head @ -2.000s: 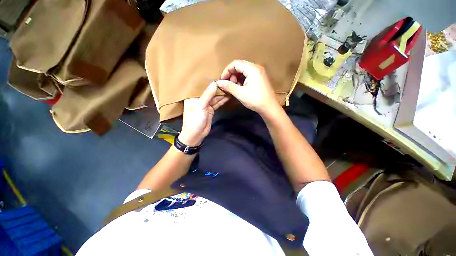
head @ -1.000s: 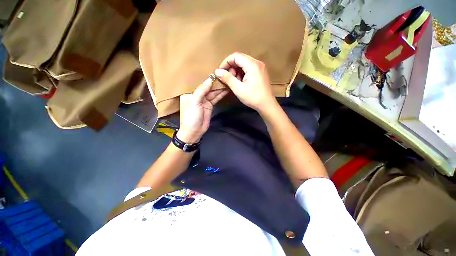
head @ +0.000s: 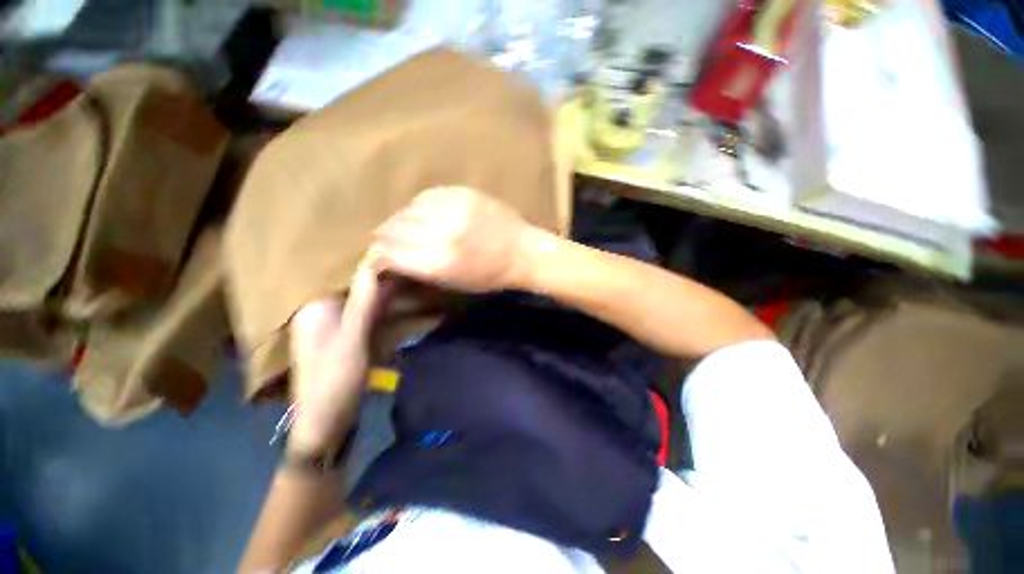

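Observation:
A tan bag panel lies over my lap and against the bench edge, its hem towards me. My left hand, with a dark wristband, is at the hem with its fingers on the panel's edge. My right hand is over the same hem, back of the hand up, fingers bent down close to the left fingertips. The frame is blurred, and the right hand hides what lies between the fingers; no fastener can be made out.
The bench edge runs along the right, with a red holder, gold fittings and a white block or sheets. Tan handbags lie at left; more brown bags stand low at right.
The view has turned, so the panel and both hands sit further left and lower. The right hand has rolled over the fingertips; the small metallic thing between them earlier no longer shows.

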